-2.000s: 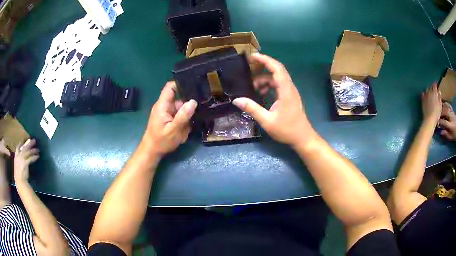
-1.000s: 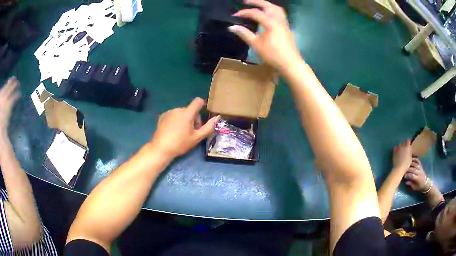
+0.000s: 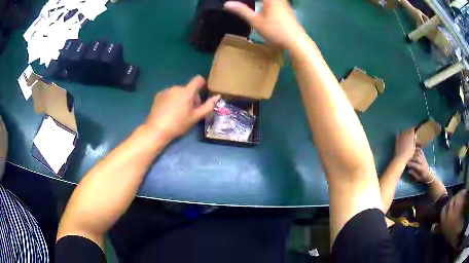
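An open retail box (image 3: 255, 137) lies in front of me, with its brown lid (image 3: 244, 69) raised at the back. A shiny clear accessory bag (image 3: 231, 122) with a red bit lies inside it. My left hand (image 3: 177, 105) is at the box's left side, thumb at its upper left corner, fingers apart, holding nothing visible. My right hand (image 3: 270, 20) reaches over the black tray stack (image 3: 216, 25) behind the box. Its thumb points left; its other fingers are cut off by the top edge, so any hold is hidden.
A row of small black units (image 3: 97, 64) and a pile of white leaflets (image 3: 54, 31) are at the left. An open box with white paper (image 3: 54, 144) is nearer. Another open lid (image 3: 361, 90) is right, partly behind my forearm. Another person's hands (image 3: 414, 154) are far right.
The black tray I held in both hands is out of them. My right hand has moved up to the stack. The view has shifted, and a box with white paper now lies at the left.
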